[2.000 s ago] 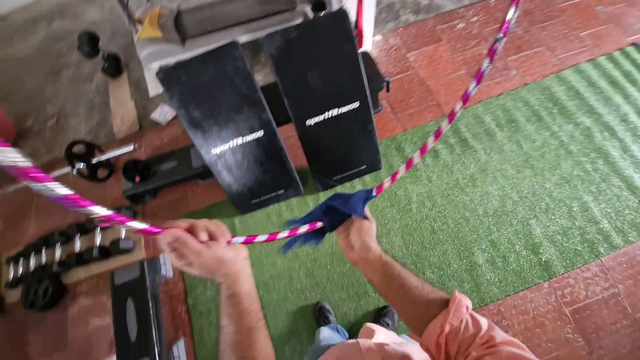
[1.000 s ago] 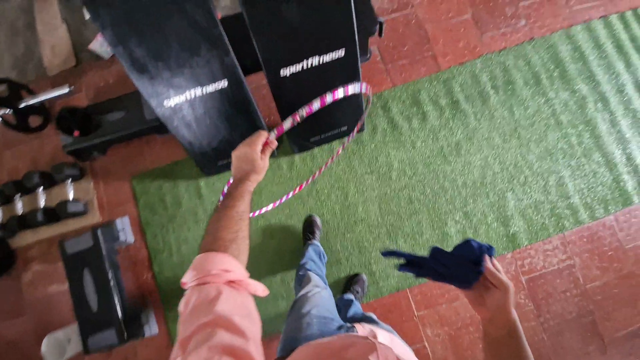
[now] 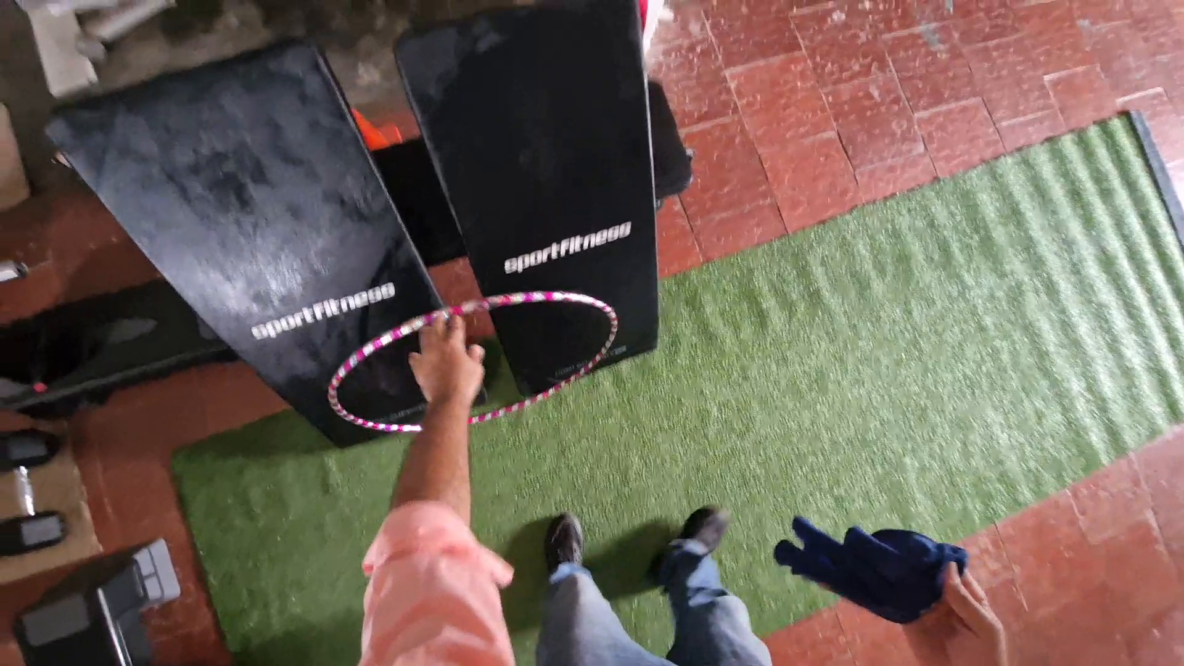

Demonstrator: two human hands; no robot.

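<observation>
My left hand is at the near rim of a pink, white and silver striped hula hoop, its fingertips touching the upper part of the ring; whether they grip it is not clear. The hoop is in front of the lower ends of two black padded boards, the left one and the right one. At the lower right my right hand holds a bunched dark blue cloth by its edge, over the side of the green mat.
A green artificial turf mat lies on red floor tiles, under my shoes. At the left are dumbbells, a black step platform and a long black bench.
Two seconds ago both hands were at the hoop, with the cloth around it. The right hand has moved away with the cloth, and the left hand has stayed with the hoop.
</observation>
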